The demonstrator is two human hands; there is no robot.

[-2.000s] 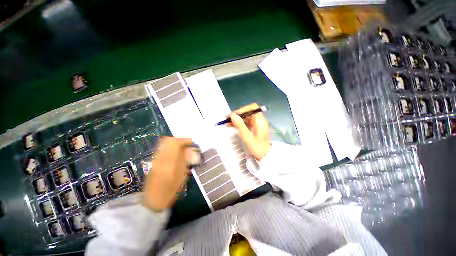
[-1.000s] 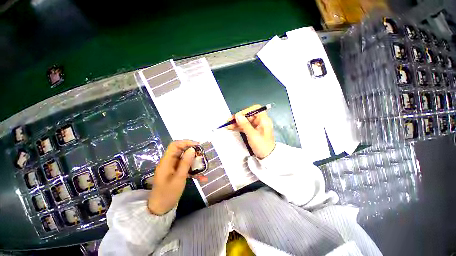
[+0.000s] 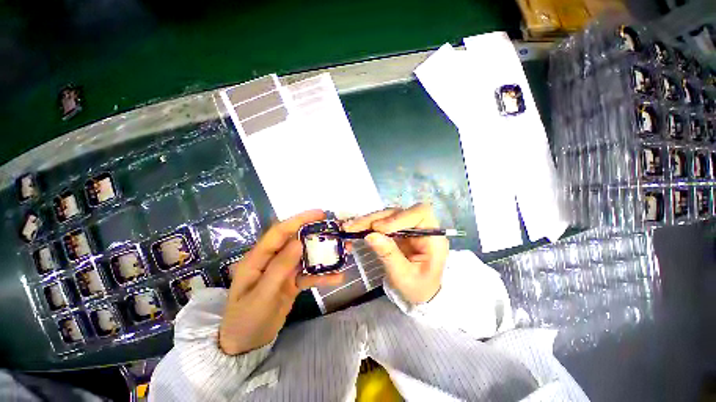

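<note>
My left hand (image 3: 271, 275) holds a watch housing assembly (image 3: 322, 250), a rounded black square with pale and gold parts facing up. My right hand (image 3: 412, 255) holds dark tweezers (image 3: 420, 232) like a pen. Their tip is over the upper part of the housing; whether it touches, or holds an adhesive piece, I cannot tell. The grey-brown adhesive label sheet (image 3: 257, 108) and the white release liner sheet (image 3: 334, 141) lie side by side, their lower parts partly behind my hands.
A working blister tray (image 3: 165, 212) with several housings is at left. A housing (image 3: 70, 100) lies on the green conveyor. White paper (image 3: 491, 157) bears a single housing (image 3: 509, 100). Stacked blister trays (image 3: 593, 133) stand far right, an empty blister tray (image 3: 589, 283) below. A metal rail (image 3: 157, 118) runs behind.
My right hand has brought the tweezers from over the sheets to the housing in my left hand. The housing has turned face up. The housing on the conveyor has moved left.
</note>
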